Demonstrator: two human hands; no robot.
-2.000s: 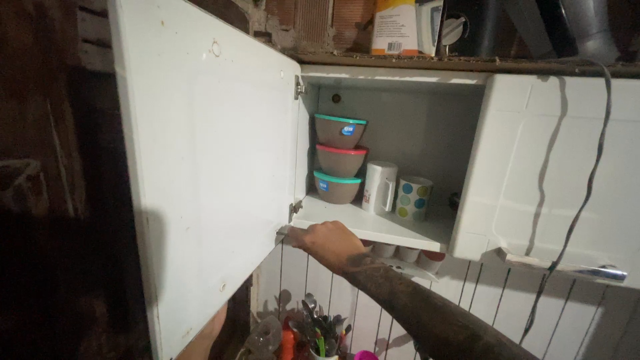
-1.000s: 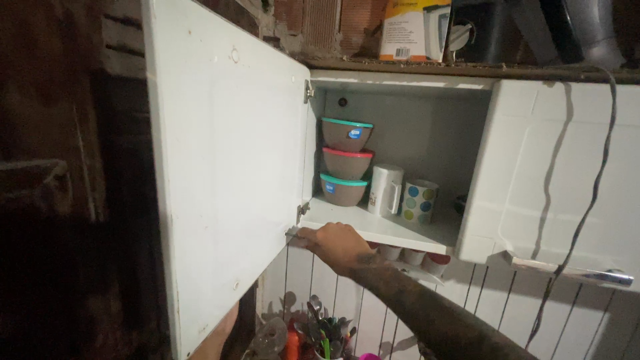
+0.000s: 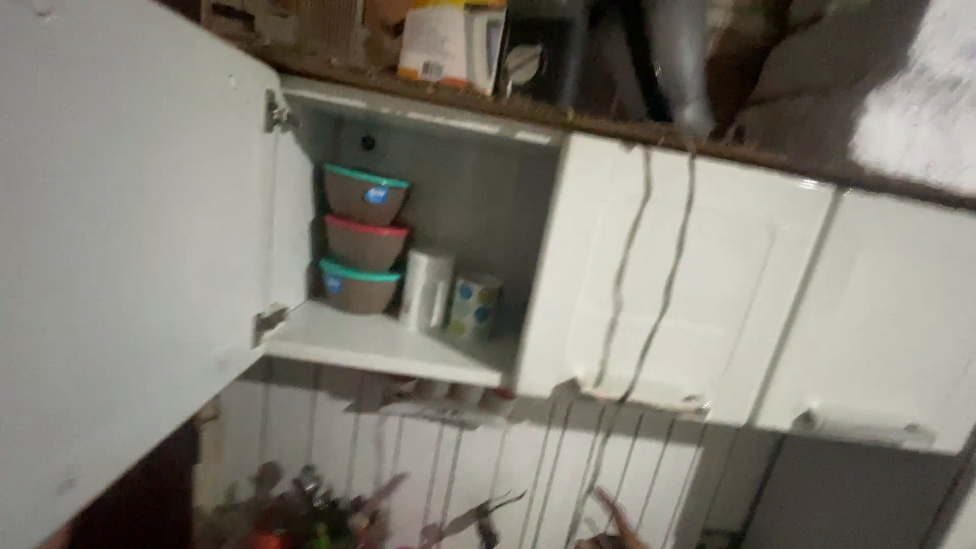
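A white cabinet door [image 3: 137, 252] stands swung out at the left. A sliver of my left hand [image 3: 55, 537] shows at its lower edge; its fingers are hidden. My right hand [image 3: 614, 531] is blurred and cut off by the bottom edge, below the cabinets; its grip is unclear. Inside the cabinet [image 3: 381, 358], three brown lidded plastic bowls are stacked: a teal-lidded one [image 3: 362, 200] on top, a red-lidded one [image 3: 366, 242] in the middle, a teal-lidded one [image 3: 358, 290] at the bottom. Beside them stand a white mug [image 3: 423, 290] and a dotted mug [image 3: 474, 306].
Closed cabinet doors [image 3: 686, 282] with handles are at the right, and a cable [image 3: 671, 274] hangs down over them. A printed box [image 3: 450, 46] stands on top. Under the open cabinet is a small rack [image 3: 450, 412] with cups. Blurred utensils [image 3: 313, 511] are at the bottom left.
My right hand has left the lower hinge side of the open door and is now low and farther right. The view has shifted right and tilted.
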